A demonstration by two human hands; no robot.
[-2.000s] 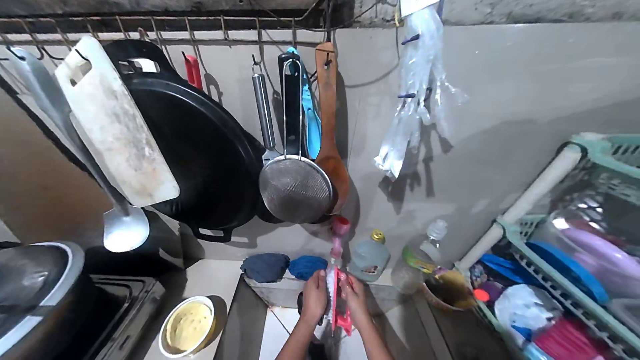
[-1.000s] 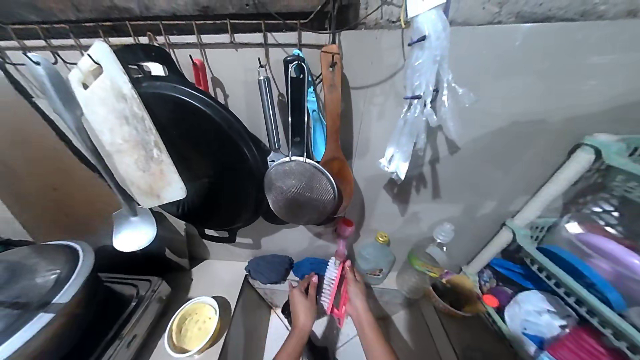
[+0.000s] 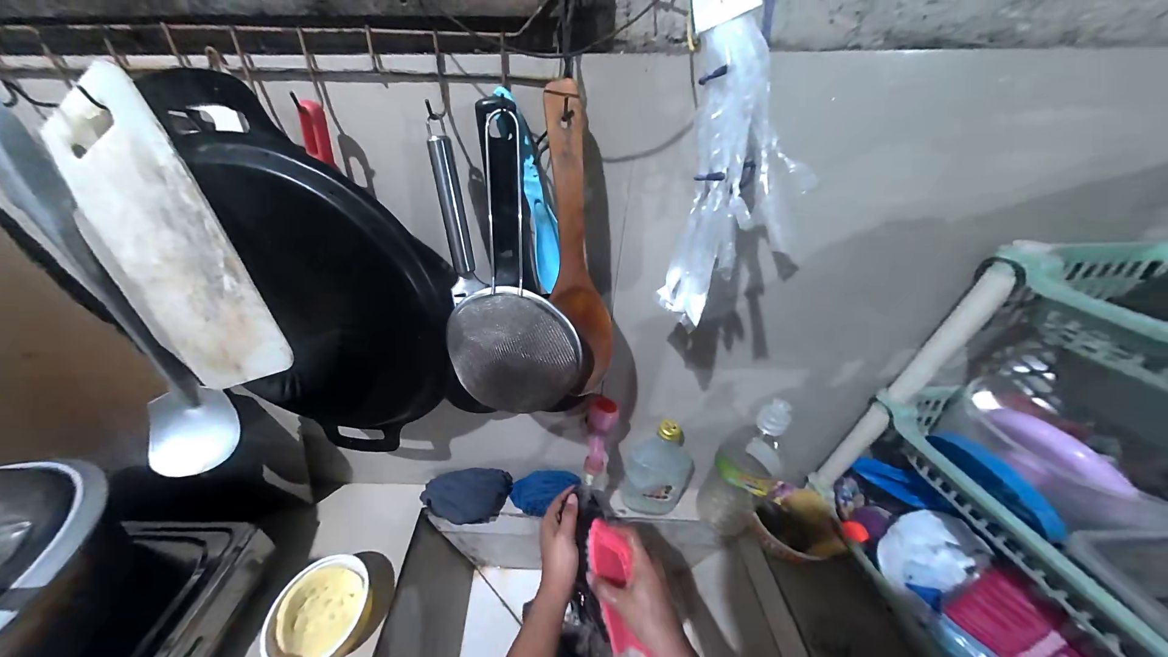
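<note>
My right hand [image 3: 643, 589] grips a pink plastic scrub brush [image 3: 610, 552] above the tiled sink basin [image 3: 488, 607]. Its bristle side faces left, against a dark, wet-looking item [image 3: 589, 584] that I cannot identify. My left hand [image 3: 558, 557] holds that dark item from the left side, and the two hands are close together. Just beyond them, a faucet with a pink fitting [image 3: 598, 443] comes out of the wall. The lower part of the dark item is partly hidden by my hands and the brush.
On the ledge lie a grey cloth [image 3: 466, 495] and a blue cloth [image 3: 544, 491], with a clear bottle with a yellow cap [image 3: 659, 470] right of the faucet. A yellow tub [image 3: 321, 610] stands left of the sink. A metal strainer [image 3: 515, 349] hangs above; a green rack [image 3: 995, 538] stands right.
The brush's white bristles, in plain sight one second ago, now face the dark item. My left hand, beside the bristles then, now holds the dark item.
</note>
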